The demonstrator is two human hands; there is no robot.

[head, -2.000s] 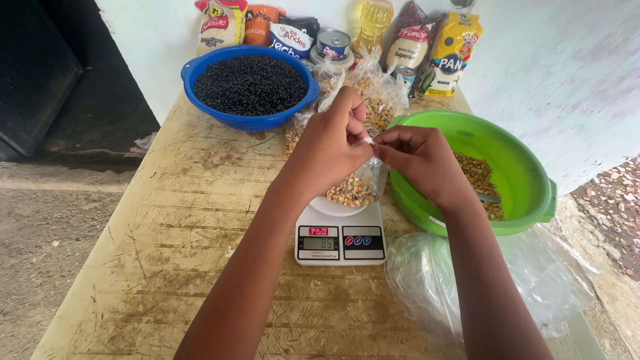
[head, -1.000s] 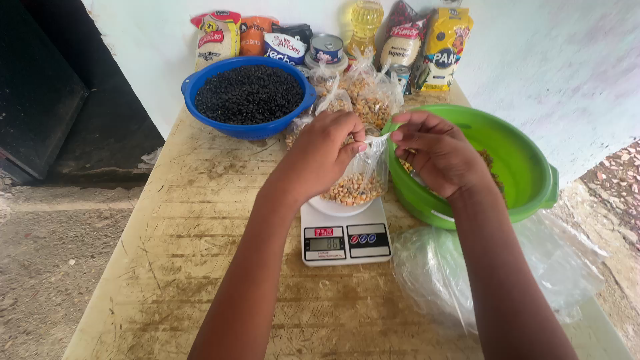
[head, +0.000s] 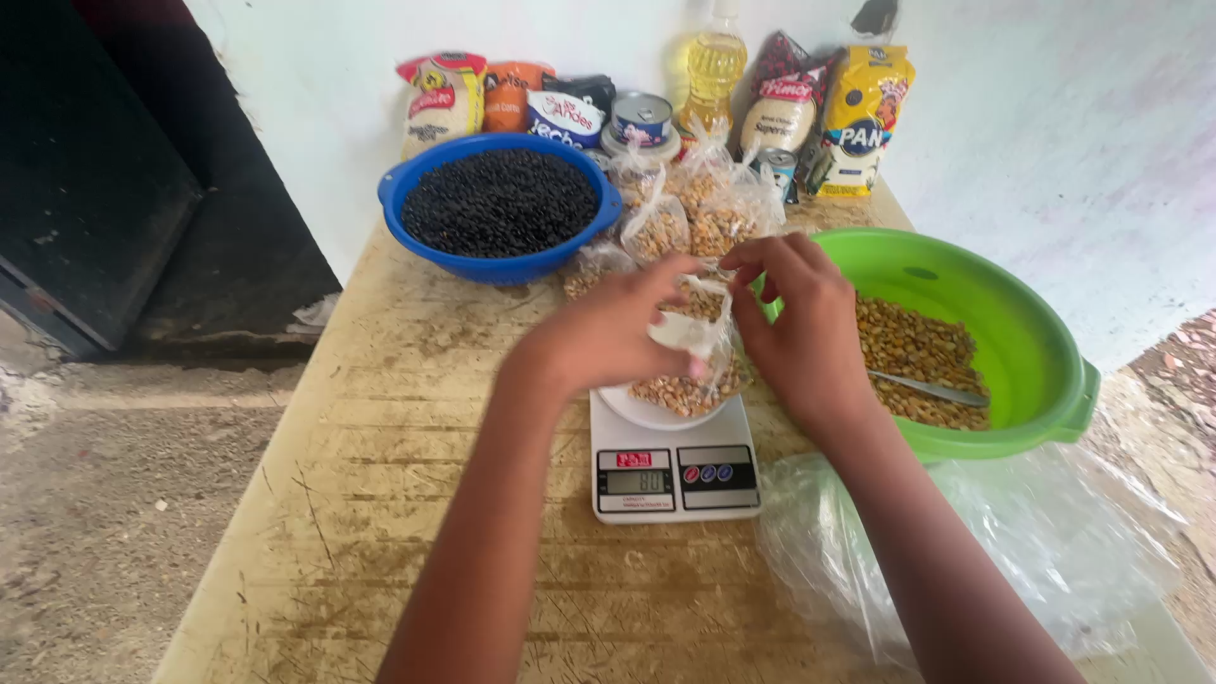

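Observation:
A clear plastic bag of mixed dry kernels or legumes [head: 676, 391] rests on the round white plate of a digital kitchen scale [head: 676, 475]. My left hand [head: 617, 328] is at the bag's left side, blurred, with thumb and fingers spread apart. My right hand [head: 793, 313] pinches the top of the bag between thumb and fingers. Right of it stands a green plastic basin [head: 1026, 285] holding more of the kernels [head: 917, 351] and a metal spoon [head: 936, 389]. Several filled clear bags [head: 727, 223] sit just behind the scale.
A blue plastic bowl [head: 494, 271] of black beans [head: 499, 199] stands at the back left. Food packets, cans [head: 641, 119] and an oil bottle [head: 714, 71] line the wall. Empty clear plastic bags [head: 969, 541] lie at the right of the worn table [head: 380, 570].
My left hand's fingers were closed at the bag's top earlier; now they are spread lower beside it. The spoon in the basin shows more fully now.

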